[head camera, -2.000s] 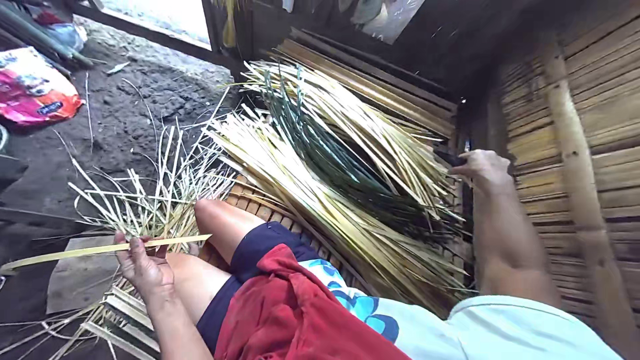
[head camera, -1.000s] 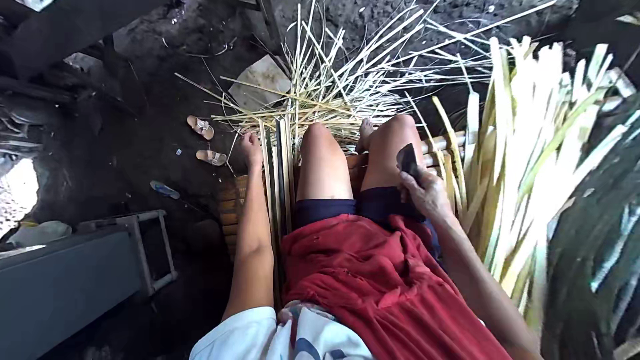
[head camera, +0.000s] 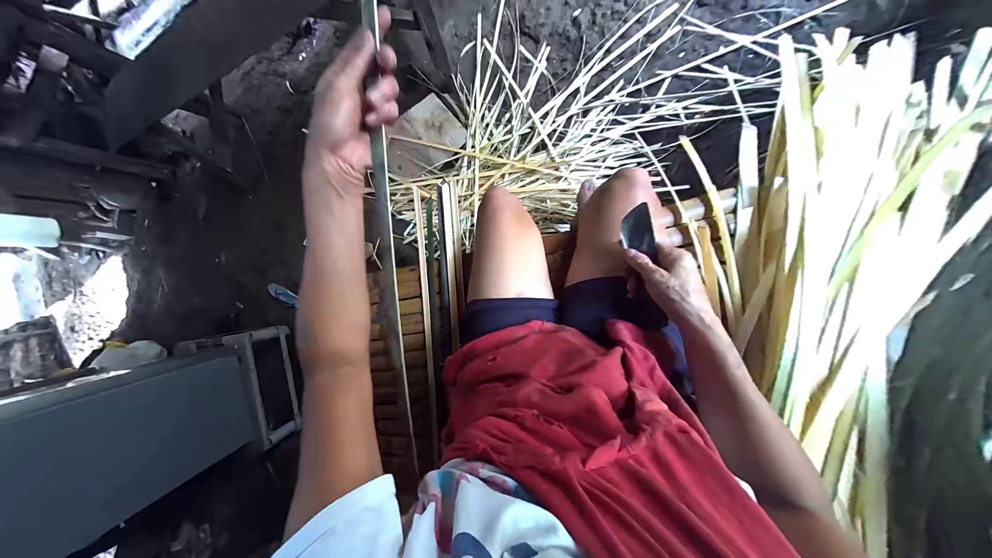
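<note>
My left hand (head camera: 358, 101) is raised at the upper left, its fingers closed round a long, narrow plant strip (head camera: 386, 256) that hangs down beside my forearm to the slatted seat. My right hand (head camera: 670, 279) rests over my right thigh and holds a dark, broad knife blade (head camera: 639, 231), whose handle is hidden in the fist. More long strips (head camera: 428, 271) lie on the bamboo slats left of my legs. A red cloth (head camera: 558, 411) covers my lap.
A thick bundle of pale split strips (head camera: 821, 232) lies at the right. Thin shavings (head camera: 542, 132) are heaped beyond my knees, near a flat board (head camera: 426, 132). A grey bench-like object (head camera: 139, 434) stands at the lower left, a slipper (head camera: 283, 294) on the ground near it.
My left hand has risen from beside the strips near my left knee and now holds one up. My right hand stays by the thigh with the blade. The view swung round after the earliest frame.
</note>
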